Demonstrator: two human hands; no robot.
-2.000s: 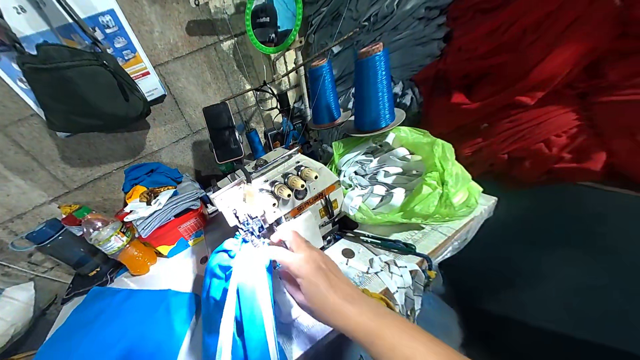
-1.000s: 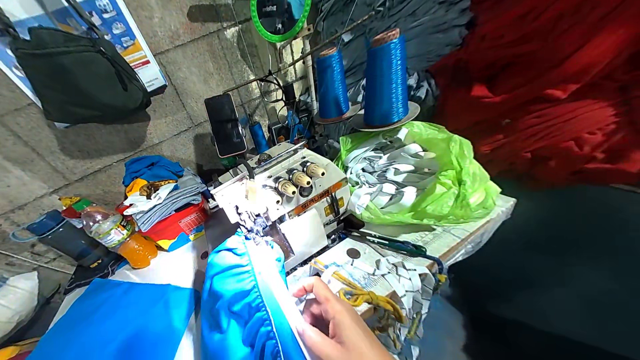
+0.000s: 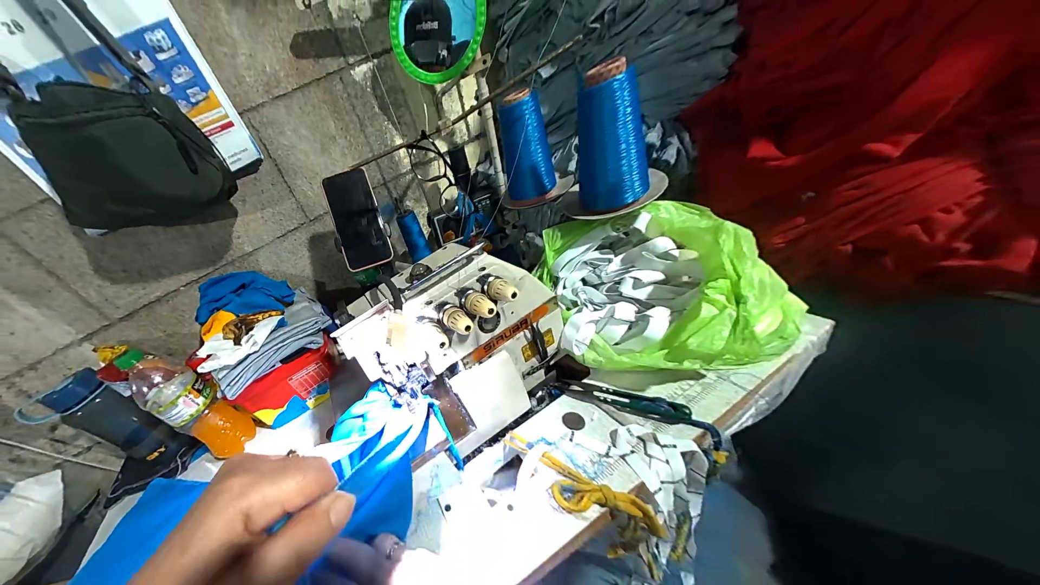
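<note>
Blue fabric (image 3: pixel 386 487) runs from the needle area of a white overlock sewing machine (image 3: pixel 496 325) down toward me, with a bright whitish stretch near the machine. At the lower left, my left hand (image 3: pixel 260 508) pinches the fabric between thumb and bent forefinger. Low at the bottom edge, my right hand (image 3: pixel 370 561) shows only partly, blurred and against the blue fabric; its fingertips are hidden. A narrow blue strip (image 3: pixel 447 435) hangs beside the needle area. More blue fabric (image 3: pixel 134 520) lies flat at the left.
A green plastic bag (image 3: pixel 731 301) of white strips, blue thread cones (image 3: pixel 613 138) and dark-handled scissors (image 3: pixel 630 400) are at the right. A yellow cord (image 3: pixel 601 496) lies near the front edge. An orange drink bottle (image 3: pixel 191 402) and a red container (image 3: pixel 296 386) with folded cloths stand left.
My left hand has come into view at the lower left, on the fabric. My right hand has moved down and left from beside the machine. The fabric's whitish band no longer runs straight toward me.
</note>
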